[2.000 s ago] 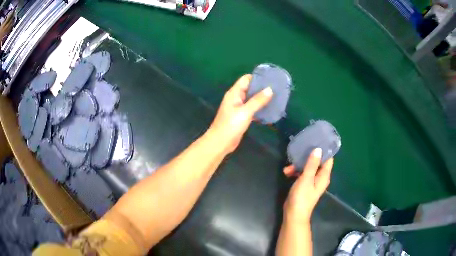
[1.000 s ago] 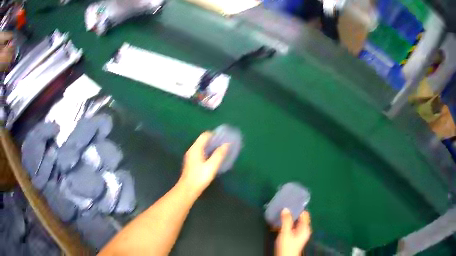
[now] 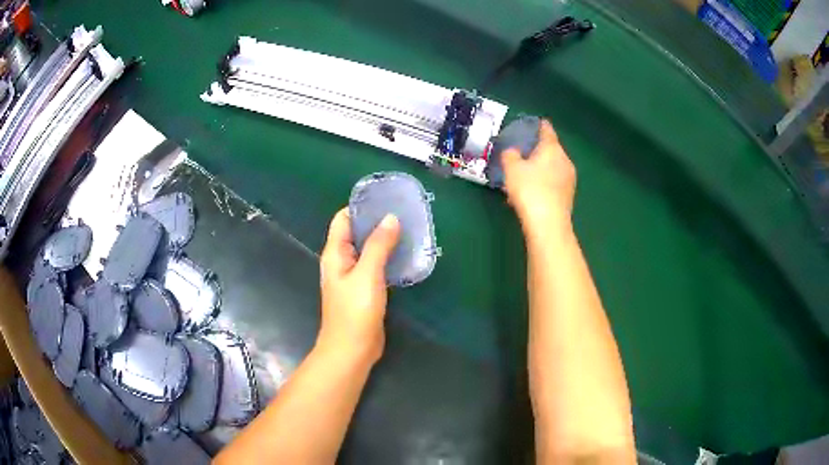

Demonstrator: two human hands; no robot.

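My left hand [image 3: 356, 281] holds a flat grey end cap [image 3: 400, 227] by its lower left side, thumb on its face, above the near edge of the belt. My right hand [image 3: 544, 173] holds another grey end cap [image 3: 515, 143], tilted, against or close to the right end of a long white housing [image 3: 336, 88]. Whether cap and housing touch is unclear. The housing lies open side up, with a thin rod along it and a dark and silver motor unit [image 3: 468, 125] at that right end.
The housing lies on the green conveyor [image 3: 654, 272], its black cord [image 3: 556, 34] behind it. Many loose caps [image 3: 136, 250] lie at left on the dark bench [image 3: 273, 272], beside a carton edge [image 3: 36, 363]. More housings [image 3: 54, 127] are stacked at upper left.
The housing now lies farther right and is sharper in view. My right hand has moved up and away to the housing's right end with its cap. My left hand still holds its cap.
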